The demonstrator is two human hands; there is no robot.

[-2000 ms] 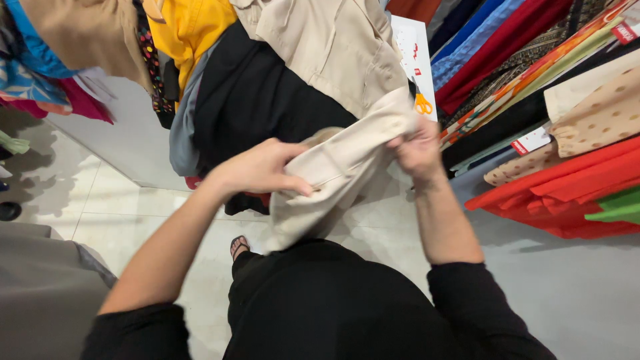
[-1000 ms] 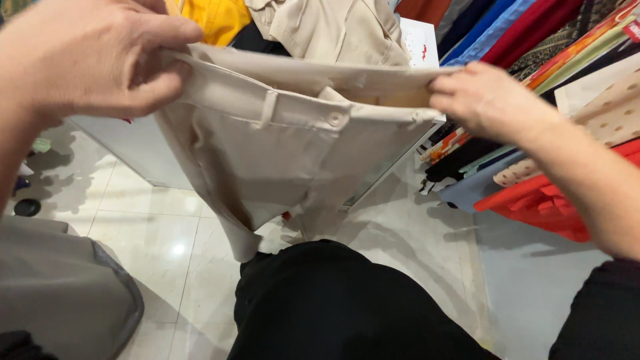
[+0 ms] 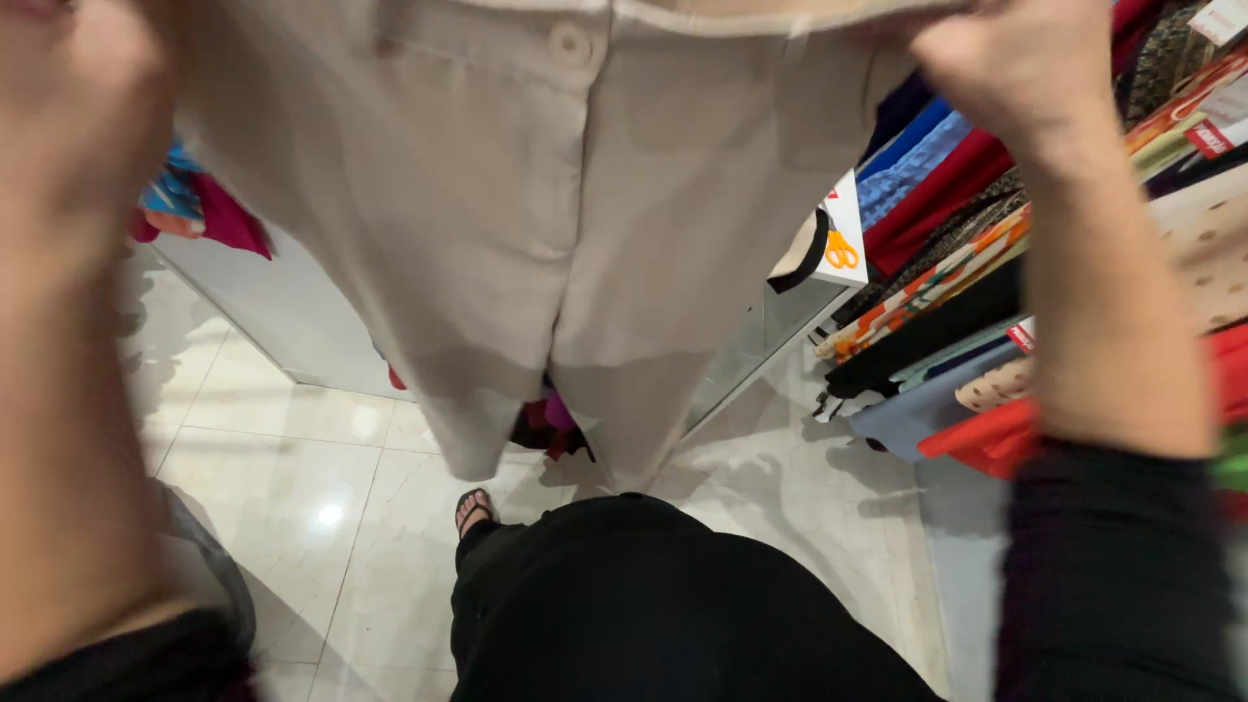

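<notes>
Beige trousers (image 3: 468,146) hang spread by the waistband across the upper middle of the head view, front side toward me, with a pale button near the top and both legs pointing down. At the upper right, my right hand (image 3: 1014,68) grips one end of the waistband. My left hand (image 3: 97,88) is blurred at the upper left, beside the other end of the waistband; its fingertips are cut off by the frame's edge, and the trousers' edge runs up to it.
Orange-handled scissors (image 3: 840,250) lie on a white table corner (image 3: 850,195) behind the trousers. Colourful garments (image 3: 936,283) hang on the right, some tagged. Blue and magenta cloth (image 3: 210,210) is at the left. Below are a tiled floor (image 3: 292,507) and my sandalled foot (image 3: 474,509).
The beige trousers, bunched between both hands two seconds ago, were opened out at the waistband and now hang full length, higher and larger in view. Both hands have moved up and apart.
</notes>
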